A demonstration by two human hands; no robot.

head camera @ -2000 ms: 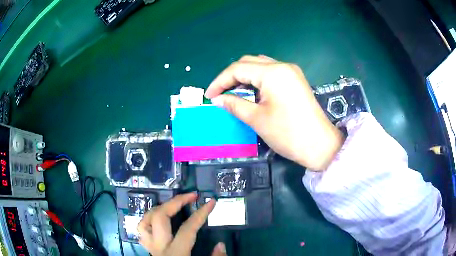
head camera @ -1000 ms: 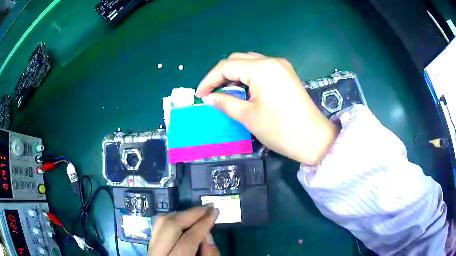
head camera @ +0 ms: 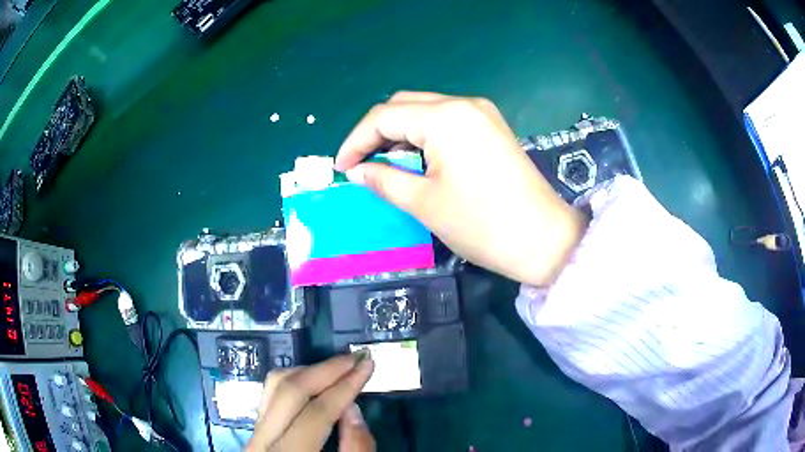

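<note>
My right hand [head camera: 459, 181] pinches the top edge of a cyan-and-magenta colour card [head camera: 357, 225], beside a pale square piece [head camera: 313, 173]. The card covers the upper half of the middle camera unit [head camera: 446, 331]. Its lit white screen [head camera: 388, 366] shows in the dark lower half. My left hand [head camera: 313, 402] is at the screen's left edge with thumb and finger close together, cut off by the bottom edge; whether it grips anything is unclear. A second camera unit [head camera: 231, 287] lies to the left, its screen [head camera: 236, 400] also lit.
A third camera unit [head camera: 578, 168] lies at right, partly under my sleeve. Power supplies [head camera: 40, 300] with clip leads [head camera: 124, 305] stand at left. Black circuit-board pieces [head camera: 62, 128] lie at the upper left. A clipboard with paper [head camera: 786, 132] is at the right edge.
The colour card and my right hand have shifted slightly left in the picture, as have the units. My left hand's spread thumb and finger have come together at the middle unit's screen.
</note>
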